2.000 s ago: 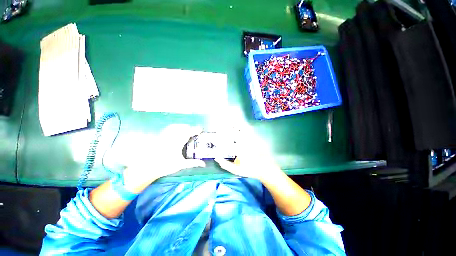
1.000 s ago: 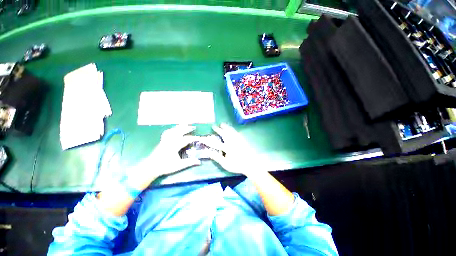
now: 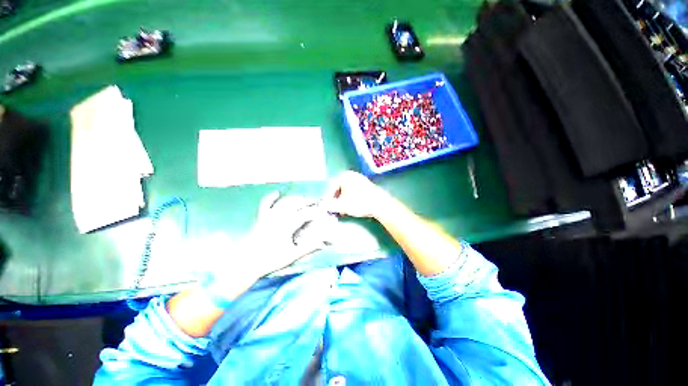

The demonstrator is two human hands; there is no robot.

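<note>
A circuit board [image 3: 308, 232], mostly washed out by glare, lies in my left hand [image 3: 275, 234], near the bench's front edge. My right hand [image 3: 354, 197] is at the board's upper right corner, its fingertips pinched together. Whether a small part is between those fingertips cannot be told. A blue parts bin [image 3: 462, 134] stands beyond my right hand, heaped with tiny red, white, blue and dark parts [image 3: 400, 127].
A white sheet [image 3: 261, 157] lies beyond my hands. Stacked pale sheets [image 3: 109, 162] and a coiled cord [image 3: 148, 240] are at left. Black foam trays [image 3: 585, 98] stand at right. A slim tool [image 3: 472, 177] lies right of the bin. Dark units [image 3: 405, 41] sit along the back.
My right hand has moved from gripping the board's right side to its upper right corner, fingers now pinched. My left hand still holds the board. The camera view has shifted.
</note>
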